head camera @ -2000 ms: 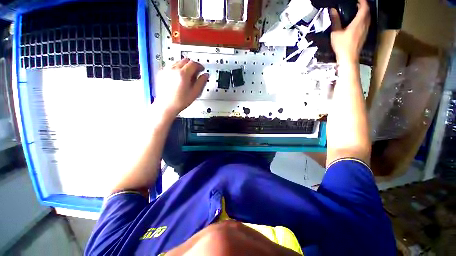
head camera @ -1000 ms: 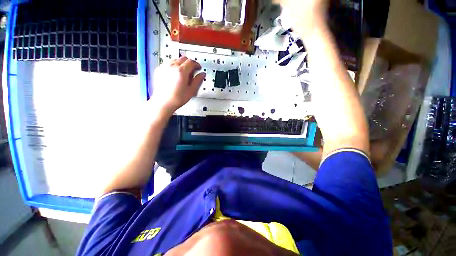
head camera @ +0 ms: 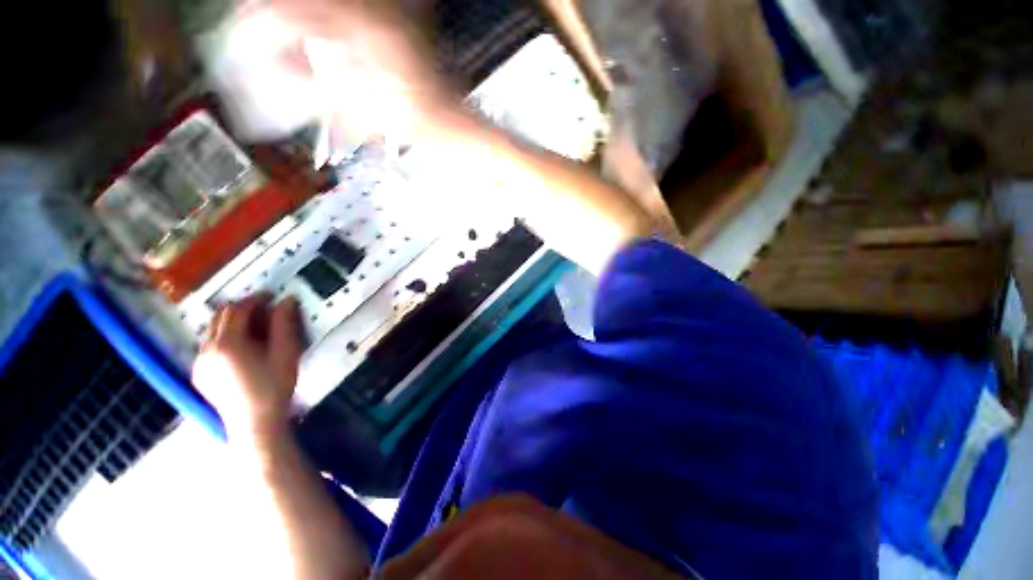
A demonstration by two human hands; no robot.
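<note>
The red-brown fixture (head camera: pixel 232 244) with pale pockets lies at the upper left, blurred. My right hand (head camera: pixel 300 57) is overexposed and blurred beyond the fixture's right side, at some white pieces (head camera: pixel 340 130); its fingers and what it holds cannot be made out. My left hand (head camera: pixel 255 340) rests at the front left of the white perforated plate (head camera: pixel 391 232), fingers bent, with nothing visible in it. Two small black blocks (head camera: pixel 331 265) lie side by side on the plate, right of my left hand.
A blue tray (head camera: pixel 147 351) with a black grid and white sheet stands at the left. The teal drawer (head camera: pixel 476 340) is under the plate's front edge. An open carton (head camera: pixel 725 147) with clear plastic (head camera: pixel 646 68) stands beyond my right arm. Another carton (head camera: pixel 895 249) and blue wrapped goods (head camera: pixel 918 431) are at the right.
The view has turned and swung right, so the bench appears tilted. My right hand has moved from the mat side to the fixture's side. My left hand stays near the black blocks.
</note>
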